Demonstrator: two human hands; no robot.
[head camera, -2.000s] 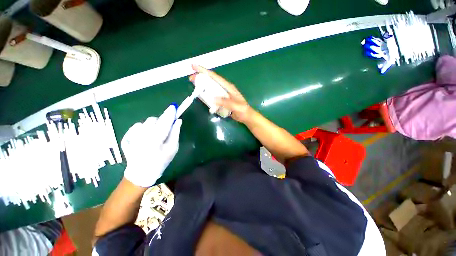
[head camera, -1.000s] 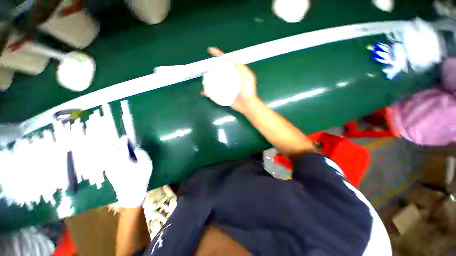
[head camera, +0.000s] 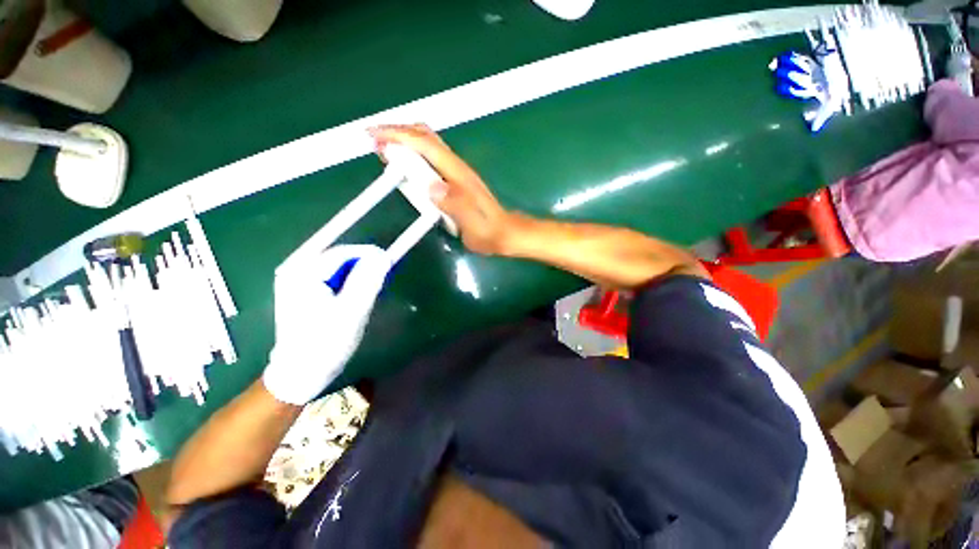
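Note:
My left hand (head camera: 325, 322), in a white glove with blue on the palm side, grips a white strip (head camera: 346, 222) above the green bench. My bare right hand (head camera: 468, 204) holds a white lid piece (head camera: 414, 180), seen nearly edge-on. Two narrow white lengths run between the lid and my gloved hand, one from its upper end and one from its lower end. Whether they are one bent strip or two is unclear. Dense rows of loose white strips (head camera: 64, 370) lie at the left, with a dark-handled hammer (head camera: 132, 365) across them.
A pale rail (head camera: 558, 84) crosses the green bench. Beyond it stand beige cases (head camera: 75, 67) and a lid with strip attached (head camera: 92, 180). Another strip pile (head camera: 882, 64) and a blue-white glove (head camera: 797, 77) lie far right, near a person's pink sleeve (head camera: 896, 209). A parts box (head camera: 319, 440) is below the edge.
My left hand has moved from the strip pile up to the lid, holding a strip. My right hand has shifted left and turned the lid from face-on to nearly edge-on.

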